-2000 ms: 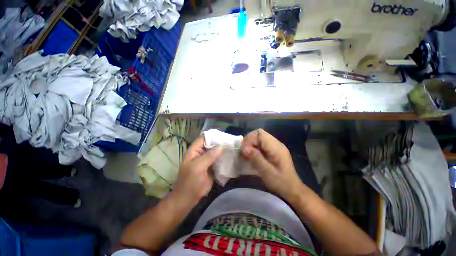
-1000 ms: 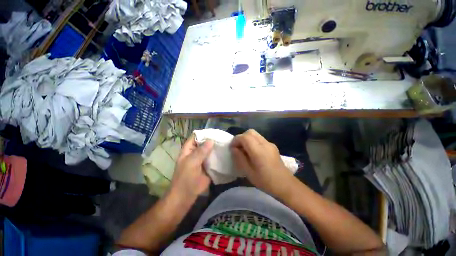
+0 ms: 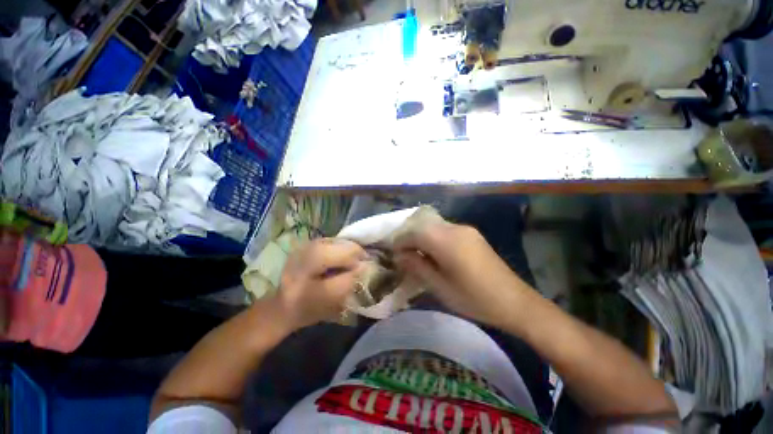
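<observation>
An off-white sewn fabric piece [image 3: 386, 227] is held in the air above my lap, below the table's front edge. It stands open as a ring, with its beige inner side and a rough rim showing. My left hand [image 3: 324, 275] grips its left side. My right hand [image 3: 436, 258] grips its right side, with fingertips at the opening. Both hands are slightly blurred, and the fingertips inside the piece are partly hidden.
The white sewing table [image 3: 339, 153] bears the cream sewing machine [image 3: 610, 59], a thin metal tool [image 3: 597, 117] and a small open box [image 3: 731, 154]. Stacked grey pieces [image 3: 691, 314] are at right. A whitish pile [image 3: 110, 165] and another person's salmon-coloured garment [image 3: 59, 292] are at left.
The piece has gone from a flatter shape to an opened ring with its beige inside showing. My hands have turned around it. The salmon-coloured garment at left has moved further into view.
</observation>
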